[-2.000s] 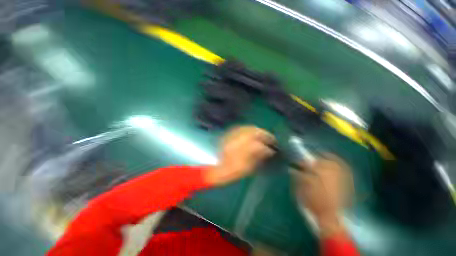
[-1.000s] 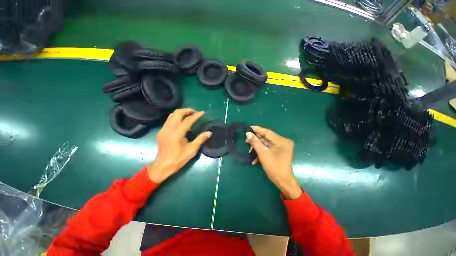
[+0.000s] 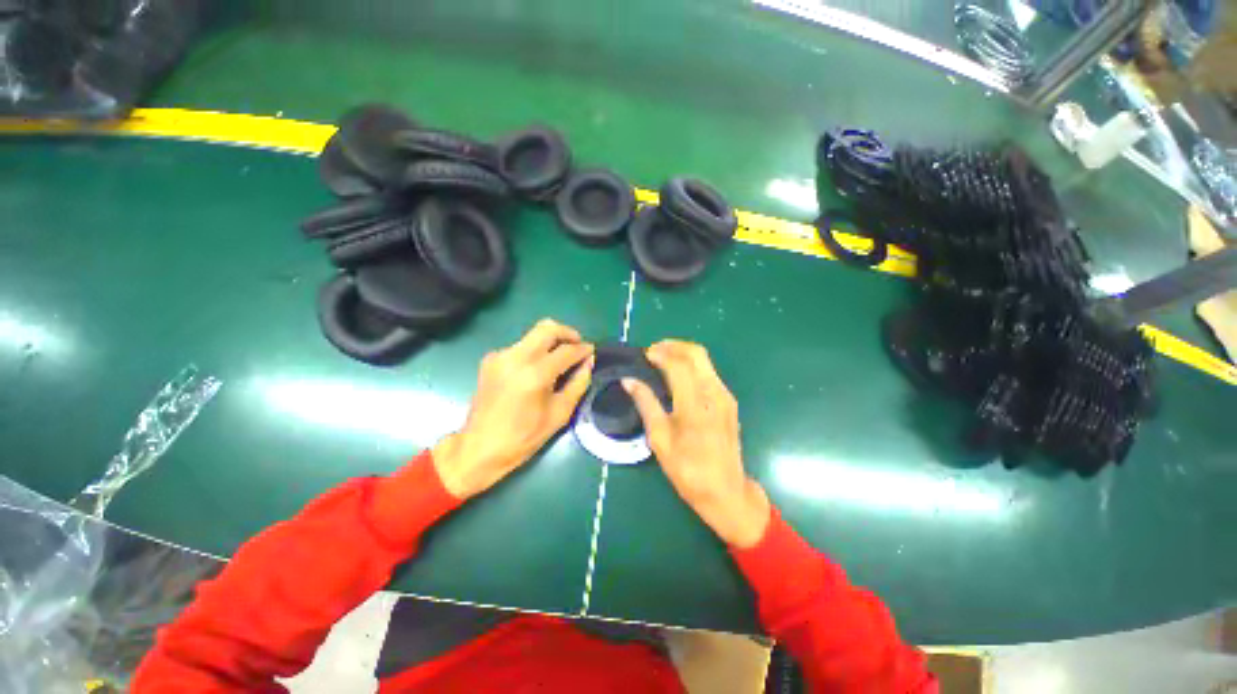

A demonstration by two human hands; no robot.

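A round black ear pad lies on the green table over the pale cross line, between my hands. A pale, shiny crescent shows along its near edge. My left hand grips the pad's far left edge with bent fingers. My right hand grips its far right side, with the thumb over the dished centre. A black mounting ring seems to lie against the pad under my fingers; its outline is mostly hidden.
Loose ear pads lie heaped at the left, with a short row along the yellow stripe. A glossy stack of rings stands at the right, one loose ring beside it. A clear plastic bag is at the left edge.
My hands have come together. The ring that my right hand held apart beside the pad is now at the pad. My right thumb now presses over its centre, and a pale crescent shows.
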